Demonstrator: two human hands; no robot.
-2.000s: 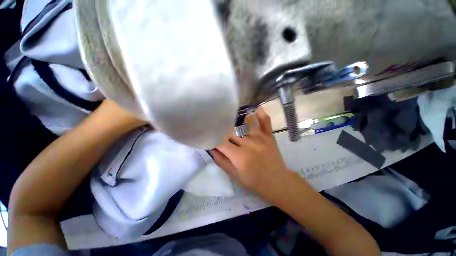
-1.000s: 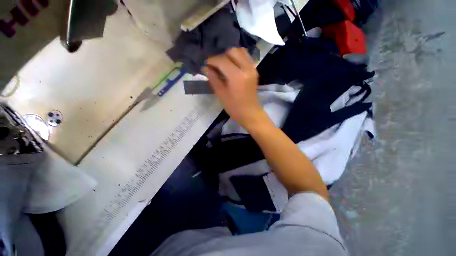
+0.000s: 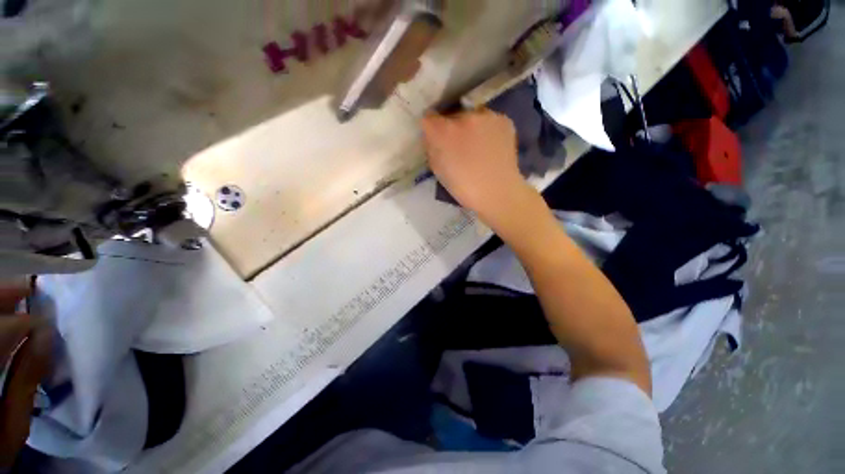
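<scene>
A pale garment panel (image 3: 185, 301) with a navy band (image 3: 162, 393) lies at the left, its upper edge at the presser foot area (image 3: 176, 218) of the sewing machine. My left hand (image 3: 20, 356) is at the left edge, shadowed, blurred and cut off, beside the pale cloth; its grip is unclear. My right hand (image 3: 472, 157) is at the far end of the bed plate (image 3: 296, 190), fingers bent down over the dark grey scraps (image 3: 539, 139). Its fingertips are hidden, so I cannot tell if it holds anything. A small blue bit shows beside it.
The machine head (image 3: 120, 102) with red lettering spans the upper left. A ruler scale (image 3: 343, 310) runs along the table's front edge. A white piece (image 3: 586, 79) hangs at upper right. Navy and pale garments (image 3: 602, 241) are heaped below the table, near a red object (image 3: 709, 153).
The view has swung right from the machine head, then slightly back. My right hand has left the needle area for the scraps and moved to their near left side. The snips and pen no longer show clearly.
</scene>
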